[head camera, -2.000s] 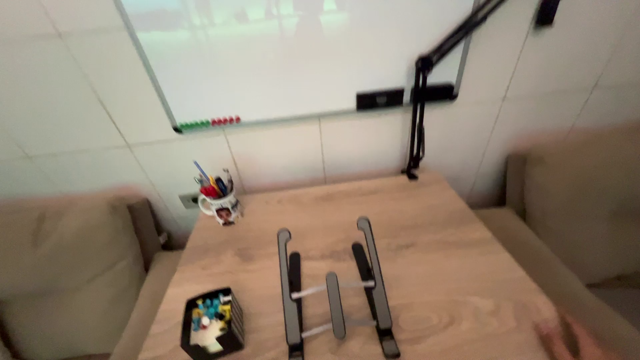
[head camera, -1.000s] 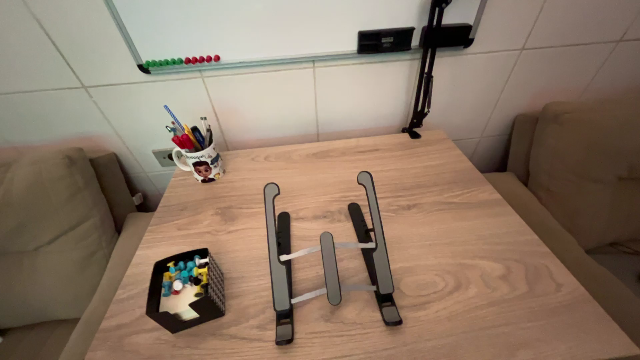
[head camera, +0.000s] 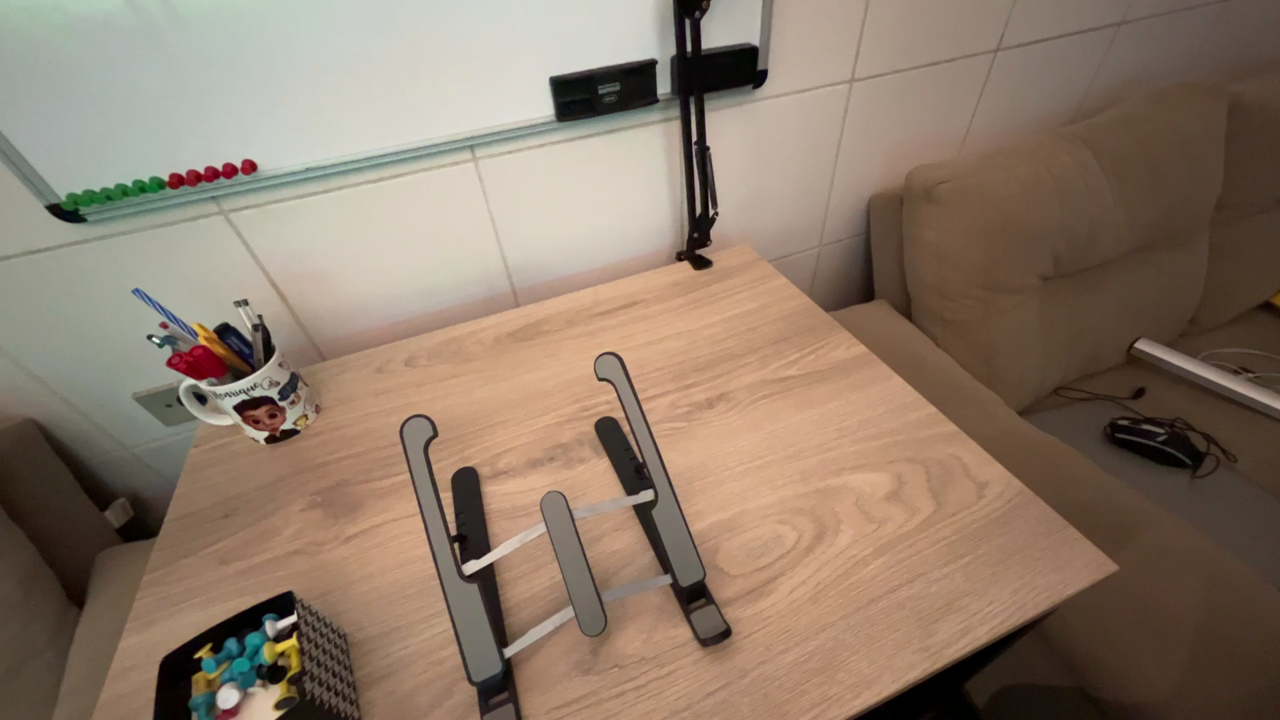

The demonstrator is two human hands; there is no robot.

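Neither of my hands shows in the head view now. A folding laptop stand (head camera: pixel 574 565) in grey and black stands unfolded on the wooden table (head camera: pixel 850 450), with nothing on it. A white printed mug (head camera: pixel 270 405) full of pens and markers is at the table's back left corner. Near the left front edge sits a black box (head camera: pixel 328 655) holding push pins (head camera: pixel 240 655) in blue, yellow, white and black.
Behind the table, a whiteboard (head camera: pixel 350 80) carries green and red magnets (head camera: pixel 160 185) and a black eraser (head camera: pixel 604 90). A black jointed arm (head camera: pixel 695 150) is fixed at the back edge. On the right, a beige sofa (head camera: pixel 1060 220) bears a computer mouse (head camera: pixel 1155 443).
Two seconds ago a blurred hand showed at the lower right; it is out of view now. The view has swung to the right, bringing the mouse on the sofa into sight.
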